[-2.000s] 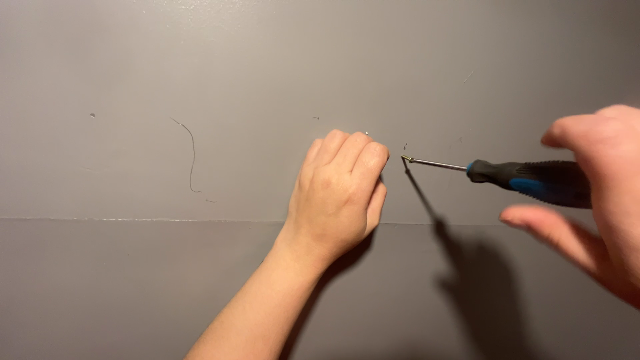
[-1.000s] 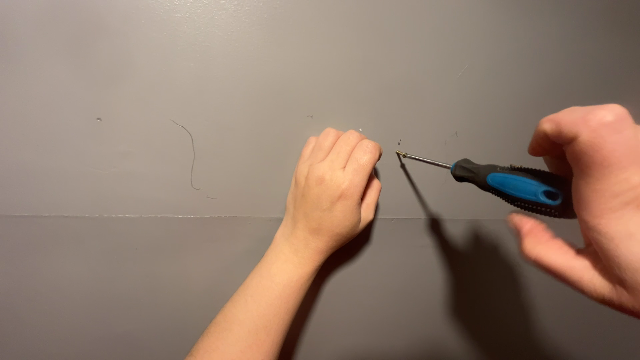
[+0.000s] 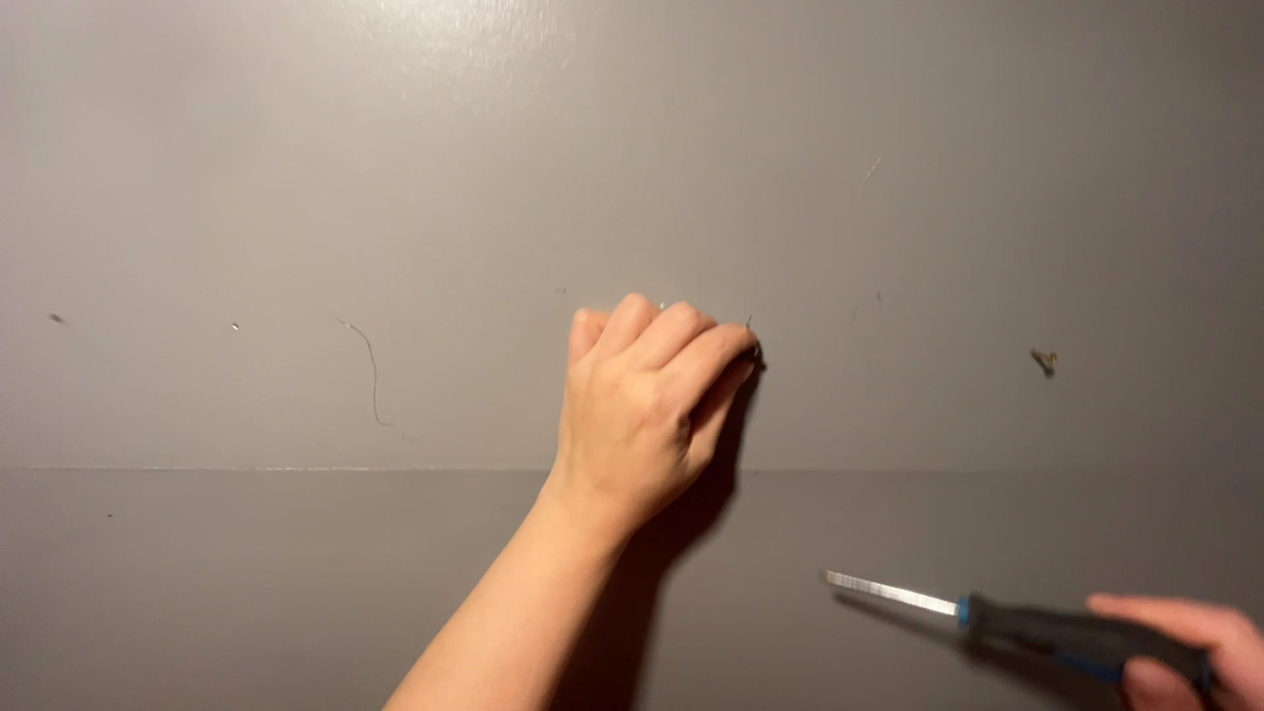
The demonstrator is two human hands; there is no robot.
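Observation:
My left hand (image 3: 652,395) rests low over a grey surface (image 3: 296,592) at the middle of the view, fingers curled under; thumb and index finger meet at its right side. Whether something small is pinched there is hidden. At the lower right, my right hand (image 3: 1185,642) holds a screwdriver (image 3: 1066,632) with a black and blue handle. Its bare metal shaft points left, just above the surface, and casts a shadow. A small brass-coloured screw (image 3: 1044,360) lies at the right, above the screwdriver and apart from both hands.
A thin dark hair or thread (image 3: 373,375) lies left of my left hand. Small specks (image 3: 235,326) dot the surface farther left. A straight seam (image 3: 296,468) crosses the surface from side to side, passing under my left wrist.
My right hand and the screwdriver have moved down and away from beside my left fingertips. A small screw now shows at the right. My left hand stays in about the same place.

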